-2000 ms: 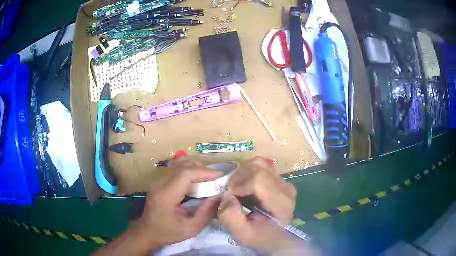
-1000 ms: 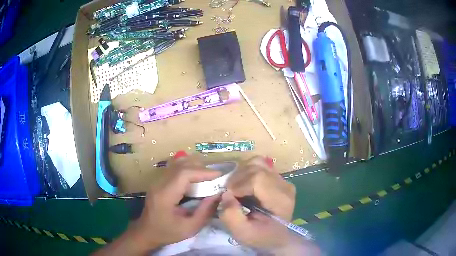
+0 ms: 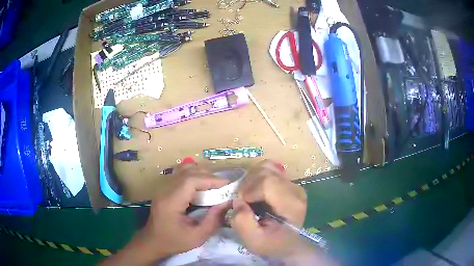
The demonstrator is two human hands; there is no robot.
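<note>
My left hand holds a white tape roll between thumb and fingers at the tray's near edge. My right hand meets it at the roll's right side and holds a slim clear and dark pen, whose barrel points down and right. The pen's tip is hidden by the fingers. A green circuit board lies just beyond the hands. Red spots show at the fingertips of both hands. A pink handle shell lies farther up the tray.
The cardboard tray holds a teal-and-black handle at left, a black block, piled boards, red-handled scissors, a blue tool and a thin white stick. A blue bin stands at left.
The pen's outer end has shifted slightly right and down. Both hands otherwise stay in nearly the same place around the tape roll.
</note>
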